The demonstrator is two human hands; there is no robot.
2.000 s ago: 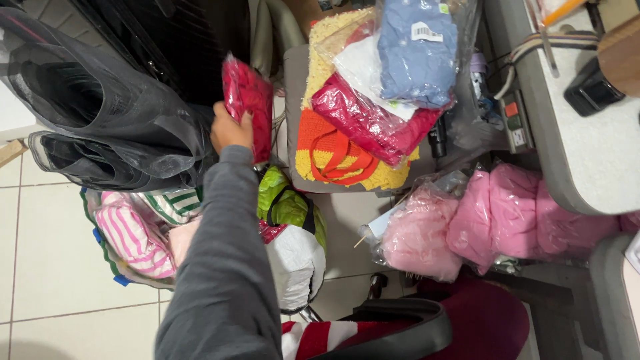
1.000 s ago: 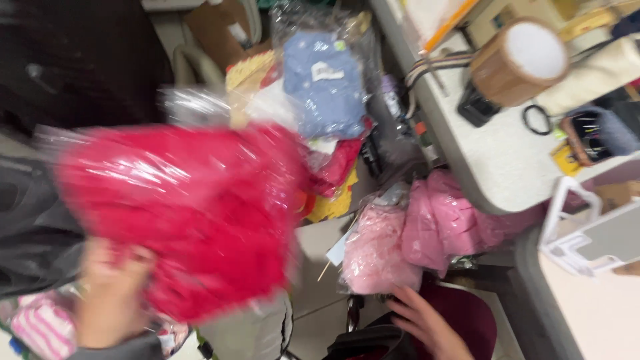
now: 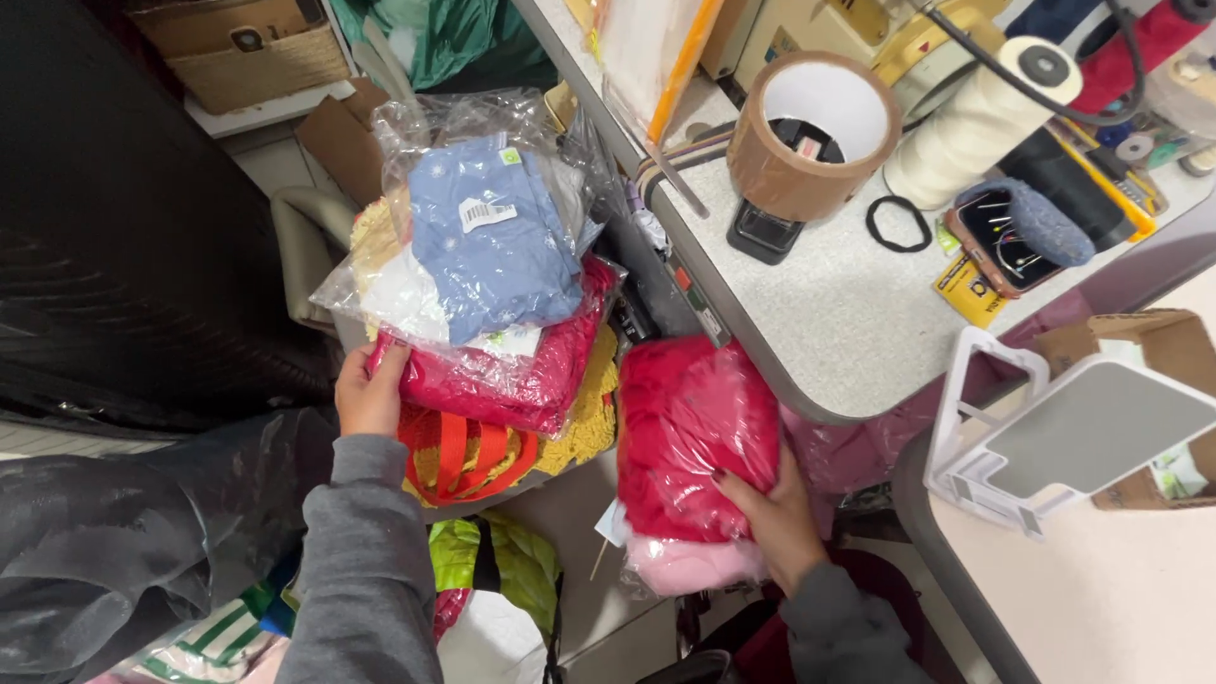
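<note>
My left hand (image 3: 372, 388) grips the left edge of a crimson garment in clear plastic (image 3: 503, 385), low in a stack of bagged clothes. Over that garment lie a white one and a bagged blue garment (image 3: 494, 237) with a barcode sticker. Beneath the stack are yellow knitted fabric (image 3: 591, 408) and an orange piece with straps (image 3: 461, 456). My right hand (image 3: 774, 513) holds another bagged red garment (image 3: 698, 427) by its lower right side, thumb on top. A bagged pale pink item (image 3: 693, 567) shows just under it.
A grey-white table (image 3: 807, 323) at the upper right bears a brown tape roll (image 3: 817, 133), a white thread cone (image 3: 983, 123) and a pin box (image 3: 1012, 237). A white folding stand (image 3: 1083, 427) is on a second table. Dark plastic bags (image 3: 152, 532) lie at the left.
The bagged red garment, held by my left hand before, is now at the pink bags in my right hand. My left hand has moved to the stack and taken the crimson garment's edge.
</note>
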